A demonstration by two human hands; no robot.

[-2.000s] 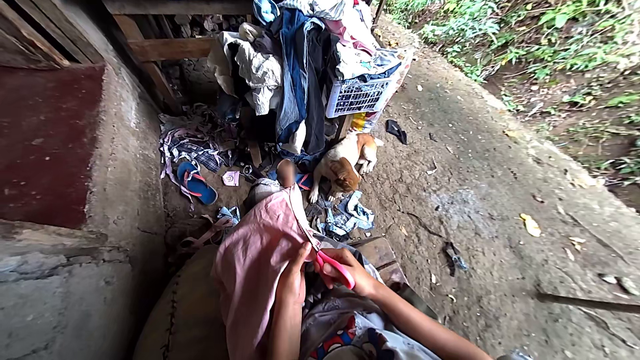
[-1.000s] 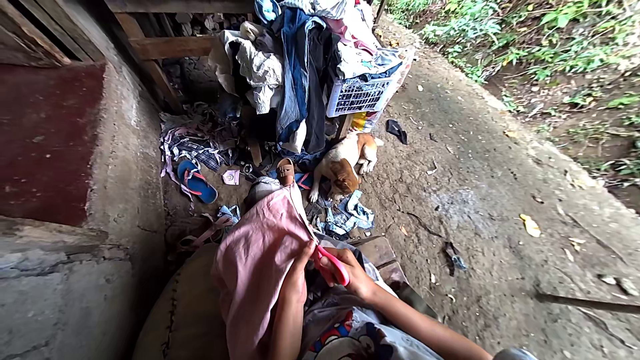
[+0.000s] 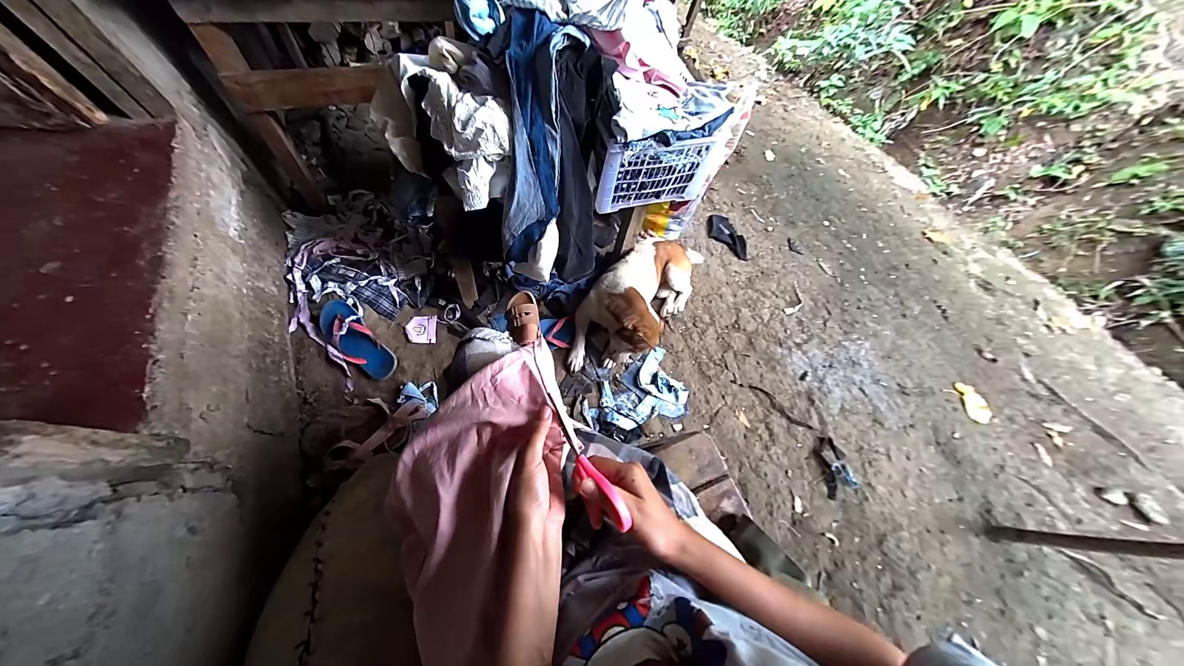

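Note:
A pink cloth [image 3: 453, 462] is draped over my lap and runs up to a narrow tip near a brown sandal [image 3: 523, 317]. My left hand [image 3: 536, 472] grips the cloth near its right edge. In my right hand [image 3: 634, 504] are scissors with pink handles [image 3: 601, 492]; their blades point up and left along the cloth's edge, beside my left fingers. How far the blades are apart cannot be told. Under my forearms lies printed light fabric [image 3: 647, 620].
A brown and white dog [image 3: 634, 291] lies just ahead, by denim scraps [image 3: 647, 393]. Behind it stand heaped clothes [image 3: 546, 139] and a white plastic basket [image 3: 652, 176]. A blue flip-flop [image 3: 359, 340] and scraps lie left, near a concrete wall [image 3: 222, 277].
My left hand has shifted slightly on the pink cloth, its fingers now straighter along the edge. The scissors remain in my right hand, and the dog has stayed where it was.

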